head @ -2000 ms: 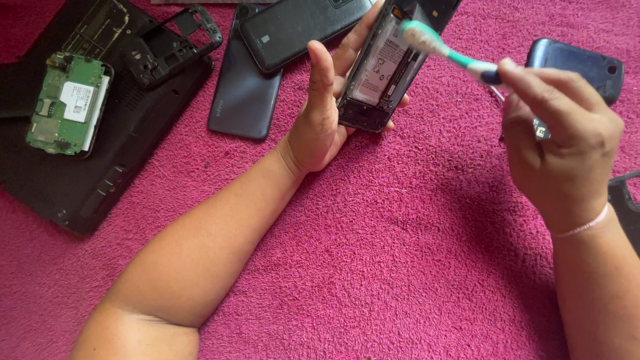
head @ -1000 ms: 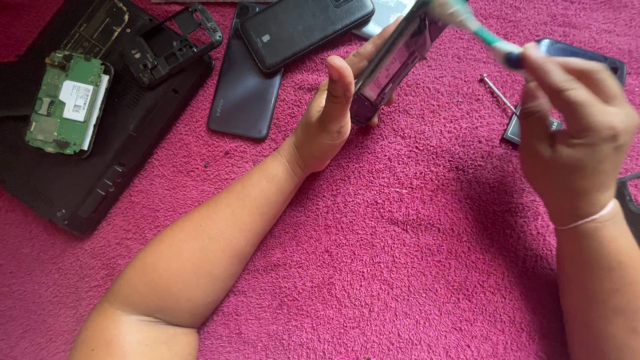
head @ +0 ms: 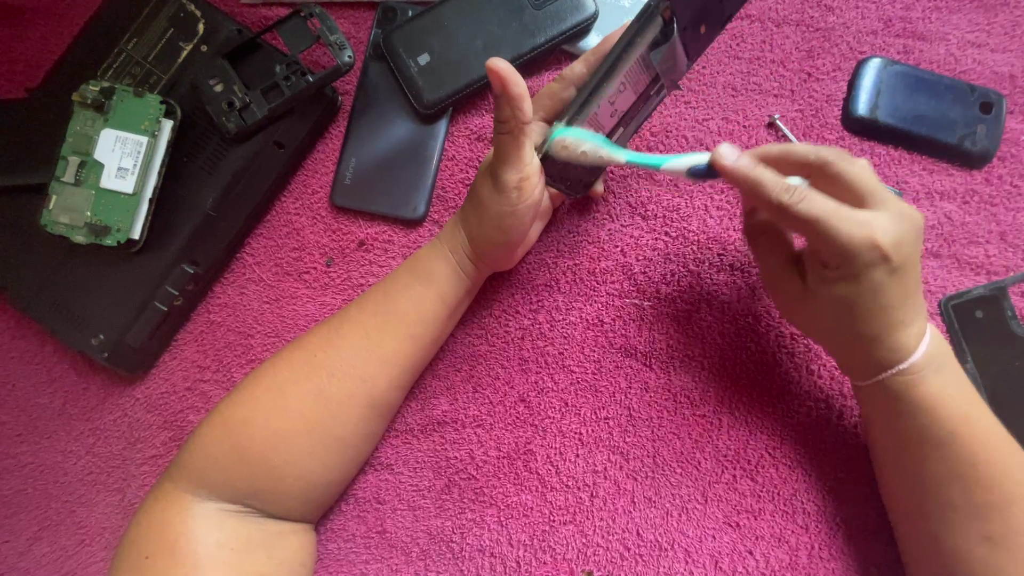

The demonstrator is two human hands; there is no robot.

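My left hand (head: 512, 184) holds an opened smartphone (head: 632, 100) tilted at the top centre, thumb raised along its near side and fingers behind it. The phone's battery with printed writing shows inside the frame. My right hand (head: 832, 232) pinches the handle of a green and white toothbrush (head: 640, 160) with a dark blue part. The brush head, blurred by motion, is at the phone's lower end; whether the bristles touch it, I cannot tell.
A black laptop (head: 200, 264) lies at left, bearing a green circuit board (head: 88, 184) and a black phone frame (head: 272, 80). Near them are a dark Infinix phone (head: 392, 160) and a black phone case (head: 488, 48). At right lie a blue back cover (head: 920, 112), a small screwdriver (head: 784, 128) and a black cover (head: 988, 336).
The toothbrush head has moved down from the phone's upper part to its lower end, and my right hand has shifted lower. The phone has been tilted from its more face-on position.
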